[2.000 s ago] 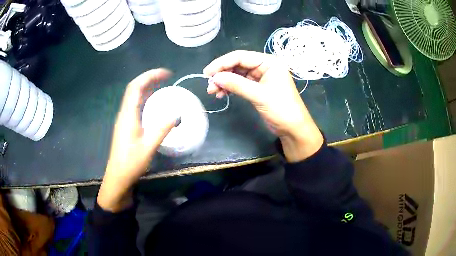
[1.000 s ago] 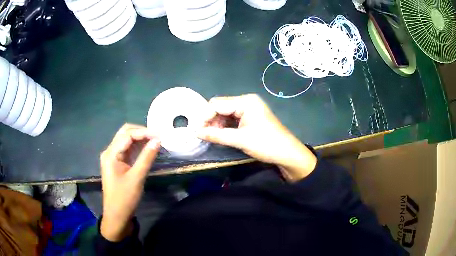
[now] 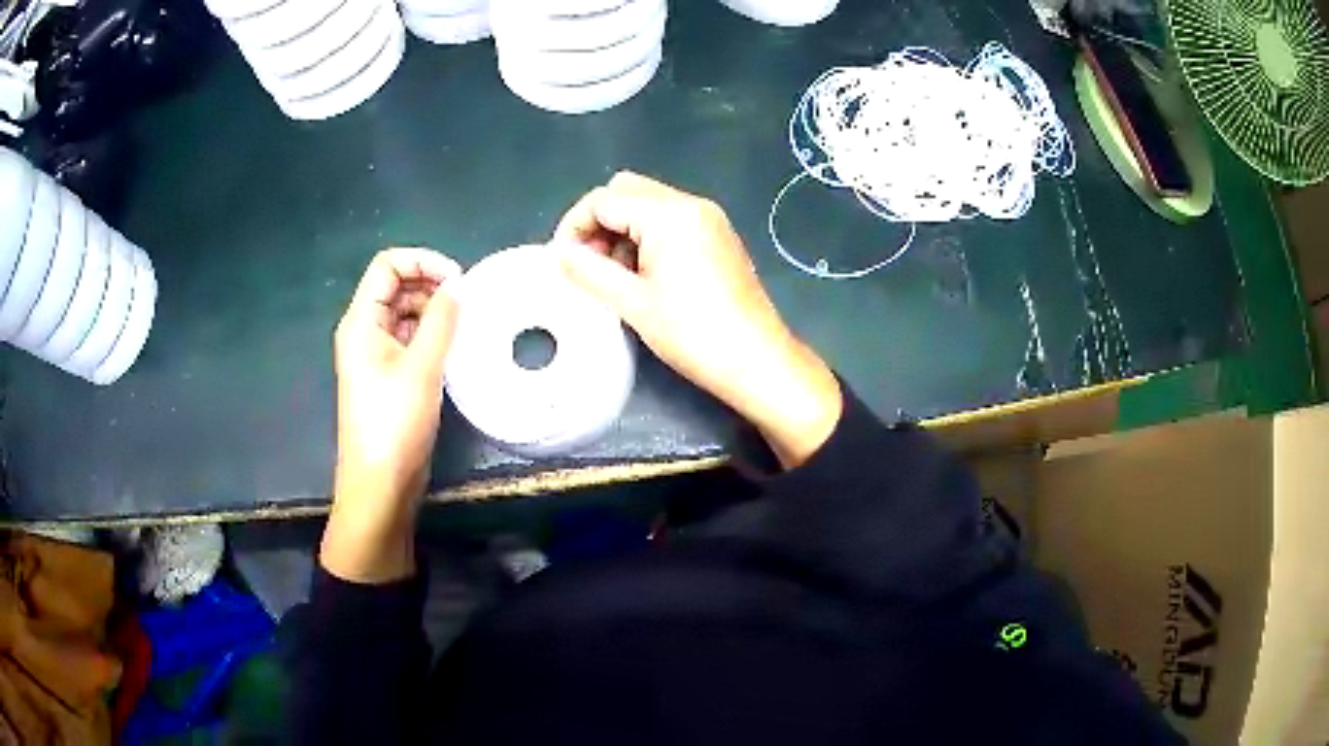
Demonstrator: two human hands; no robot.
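Note:
A round white part (image 3: 536, 401) with a dark centre hole lies on the dark bench near its front edge. My left hand (image 3: 391, 386) is at its left rim, thumb and fingertips pinched together against the edge. My right hand (image 3: 692, 299) is at its upper right rim, thumb and fingers pinched at the edge. A thin ring between the fingertips cannot be made out; the fingers hide that part of the rim. A pile of thin white rings (image 3: 933, 139) lies to the right, with one loop sticking out at its lower left.
Stacks of white parts stand at the back (image 3: 583, 51) and at the left (image 3: 66, 277). Black glossy bags (image 3: 110, 73) are at upper left. A green fan (image 3: 1261, 73) with a dark phone (image 3: 1137, 117) on its base is at right. A cardboard box (image 3: 1151, 554) is lower right.
The ring seen between my hands two seconds ago is no longer visible. Both hands have moved from the part's lower and right rim up to its upper left and upper right.

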